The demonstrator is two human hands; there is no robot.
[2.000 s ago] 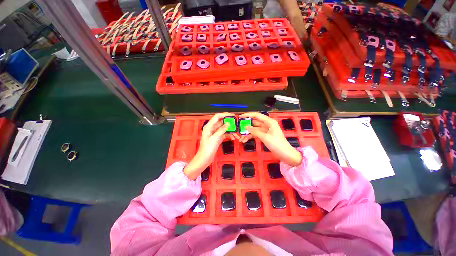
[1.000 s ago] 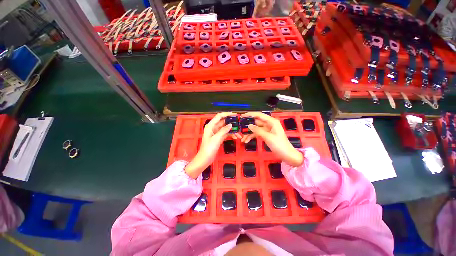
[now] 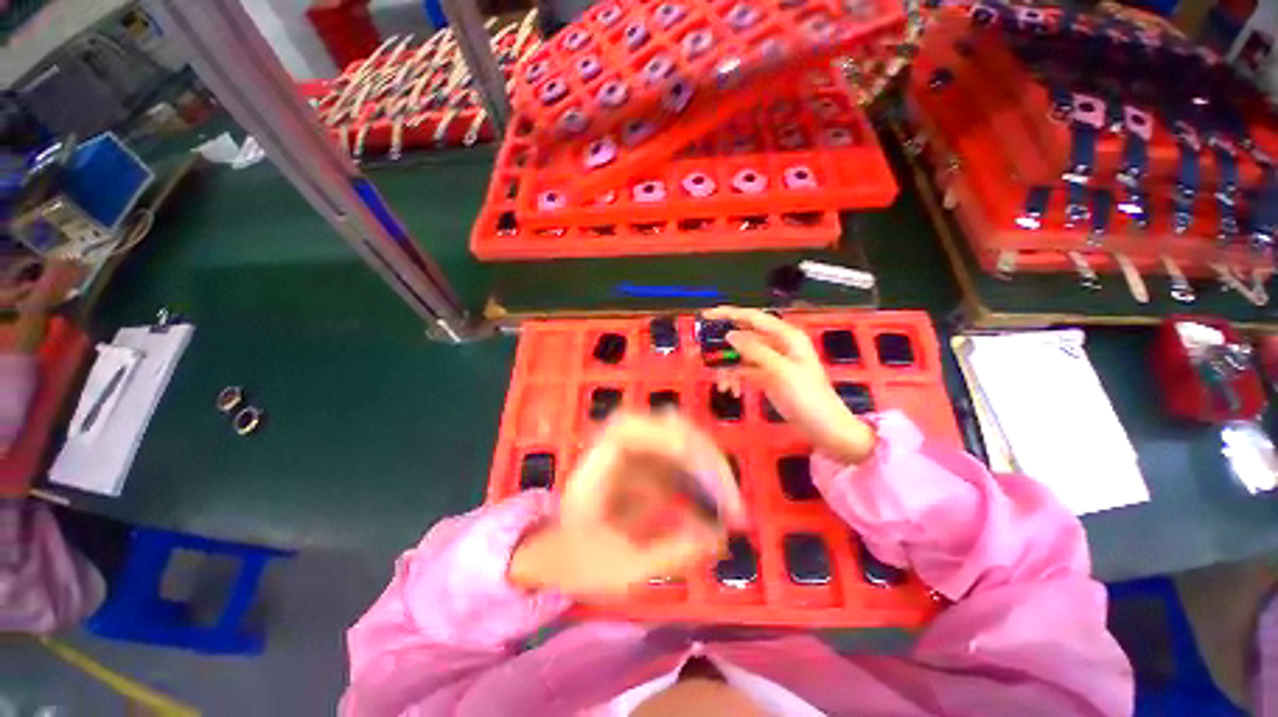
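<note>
The orange-red working tray lies in front of me with black watch bodies in its pockets. My right hand is over the tray's top rows, its fingers on a watch body that shows a small green spot. Another watch body sits in the pocket to its left. My left hand is strongly blurred over the lower middle of the tray. A dark patch shows by its fingers; whether it is held or lies in a pocket cannot be told. My hands and sleeves hide several pockets.
Stacked trays stand beyond, the top one tilted. A blue pen and a white marker lie between. A metal upright, two rings and a clipboard are left. Paper, a red box and strapped watches are right.
My left hand has left the two watch bodies and come down and nearer to me. My right hand stays near the top row. The far stack's top tray has tilted up. The view has shifted slightly.
</note>
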